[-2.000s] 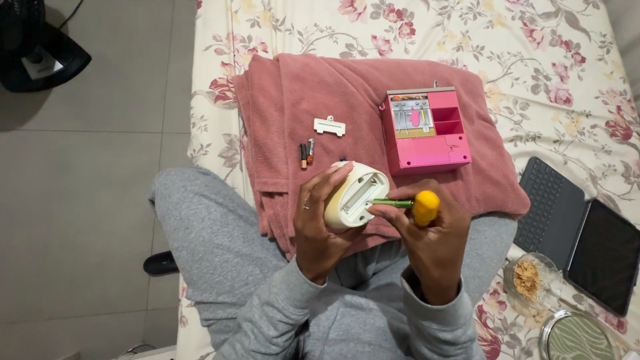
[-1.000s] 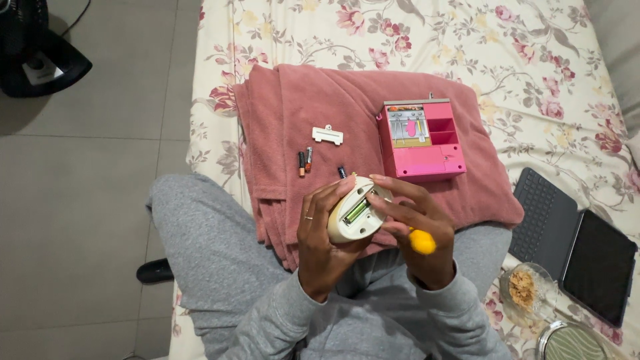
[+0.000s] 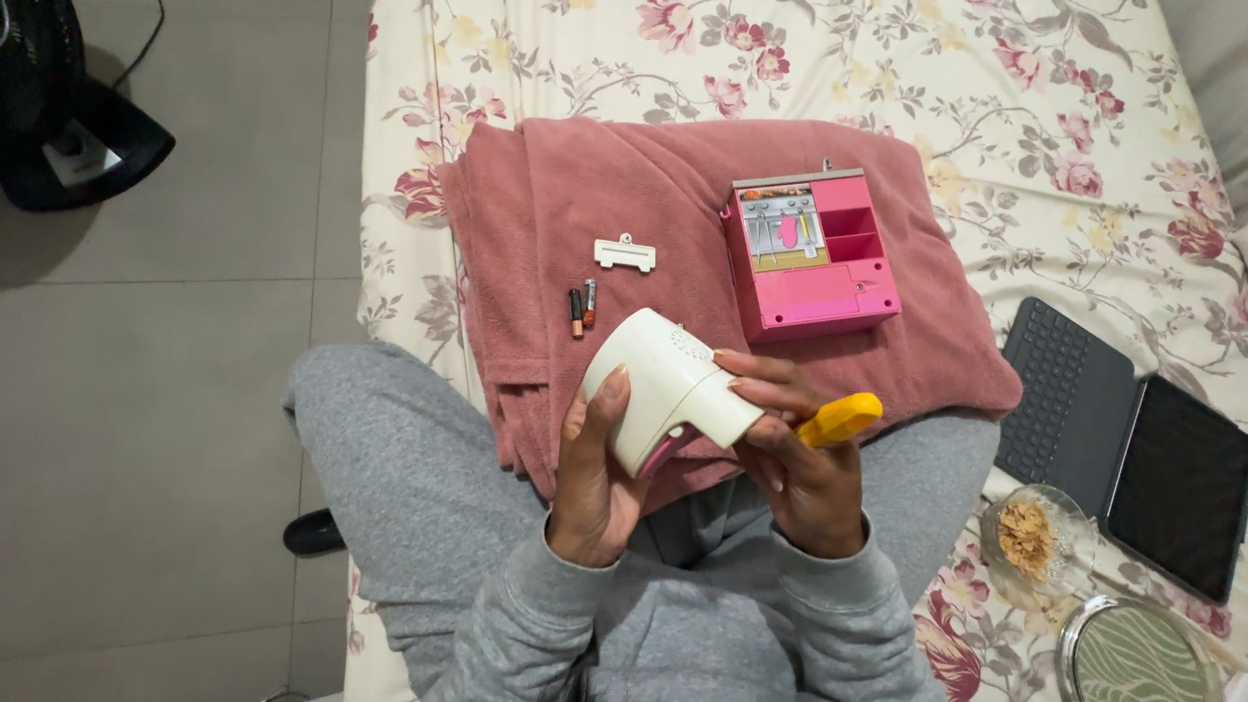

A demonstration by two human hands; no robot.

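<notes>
A white plastic toy appliance (image 3: 658, 385) with a speaker grille and a pink part underneath is held over my lap. My left hand (image 3: 600, 468) grips its wide end. My right hand (image 3: 804, 458) has its fingers on the narrow end and also keeps hold of a tool's yellow handle (image 3: 840, 419); the tool's shaft is hidden. The toy's battery side faces away from view. On the pink folded blanket (image 3: 673, 175) lie a white battery cover (image 3: 625, 254), a black and copper battery (image 3: 576, 313) and a second small battery (image 3: 590, 302) beside it.
A pink toy kitchen unit (image 3: 814, 255) rests on the blanket's right part. Farther right on the floral bedsheet are a keyboard (image 3: 1063, 390), a tablet (image 3: 1180, 487), a glass bowl of flaky food (image 3: 1029, 536) and a round green-patterned object (image 3: 1131, 653). A black fan base (image 3: 83, 146) stands on the floor.
The white toy has been turned over, from its open battery compartment with a battery inside to its grille side. My right hand has shifted to its narrow end, still with the yellow-handled tool.
</notes>
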